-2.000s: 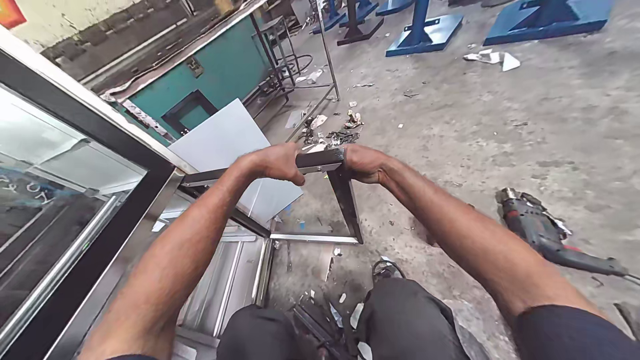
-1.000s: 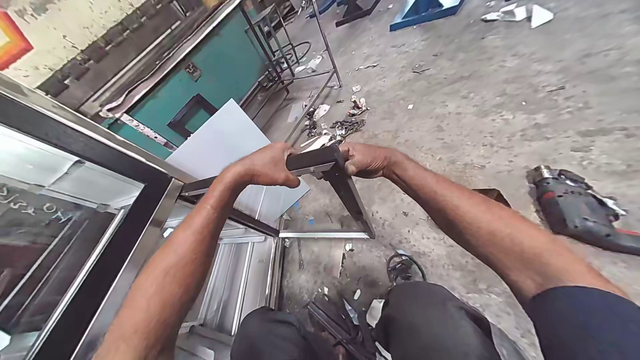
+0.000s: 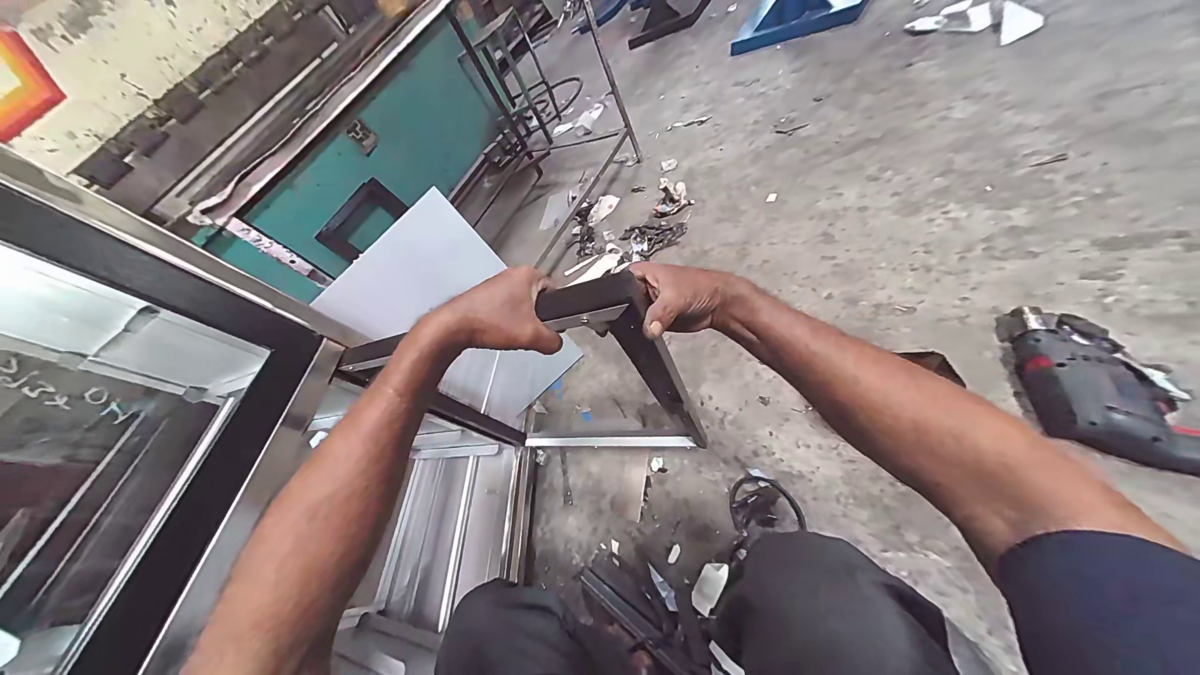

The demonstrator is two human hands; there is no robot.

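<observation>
A dark metal frame (image 3: 652, 361) with a pale lower bar projects from the side of a metal and glass cabinet (image 3: 272, 412). My left hand (image 3: 506, 309) is closed around the frame's upper bar, with the thumb on the near side. At the bar's outer corner, my right hand (image 3: 680, 298) grips the frame, thumb against the upright. The two hands are a short distance apart on the frame. A pale flat panel (image 3: 412, 272) leans behind my left hand. The cabinet's glass bears handwriting. Both hands' far fingers are partly hidden.
A power drill (image 3: 1092, 384) lies on the concrete floor at right. Scraps (image 3: 647, 234) litter the floor beyond the frame. A green workbench (image 3: 394, 122) and a metal stand (image 3: 614, 84) are at upper left and centre. Dark strips (image 3: 623, 609) lie between my knees.
Both hands keep their hold on the frame, which has shifted little. The view has turned somewhat, so the drill sits farther right than two seconds ago.
</observation>
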